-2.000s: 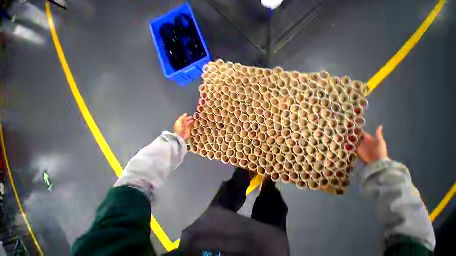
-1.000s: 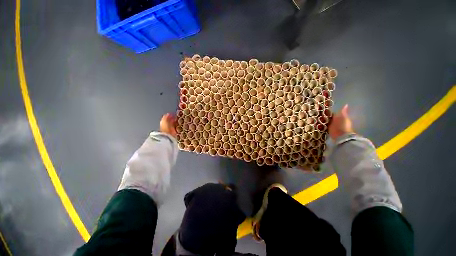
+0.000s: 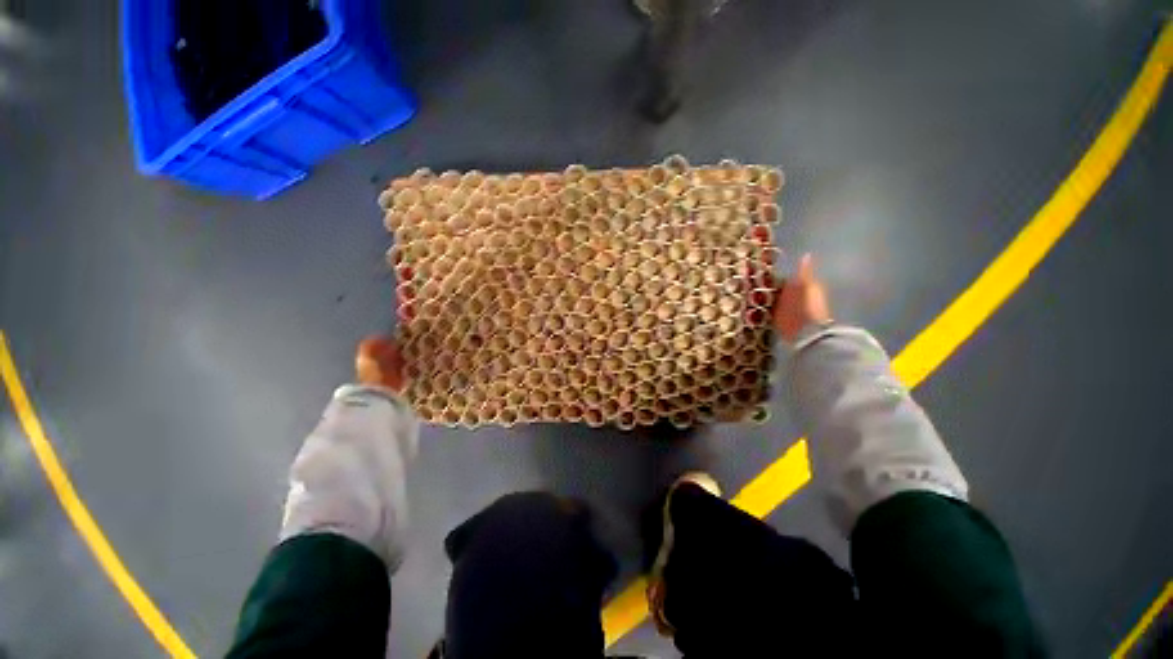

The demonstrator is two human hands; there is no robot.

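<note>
A rectangular board packed with small tan rings standing on edge (image 3: 579, 296) is in the centre of the view, low above or at the floor; the exact height cannot be told. Rings cover almost all of it, with a little red showing near both short sides. My left hand (image 3: 381, 363) holds the left short side near its lower part. My right hand (image 3: 803, 299) holds the right short side near its middle. The fingers under the board are hidden.
A blue plastic crate (image 3: 245, 142) with dark contents stands on the grey floor at the upper left. Yellow floor lines (image 3: 1003, 258) curve at right and lower left. My dark-clad legs and one shoe (image 3: 664, 554) are below the board. A metallic object (image 3: 679, 8) is cut off at the top edge.
The board and both my hands have moved left in the view, and the board looks smaller and straighter. The crate has shifted left and looks larger. My legs now show bent below the board.
</note>
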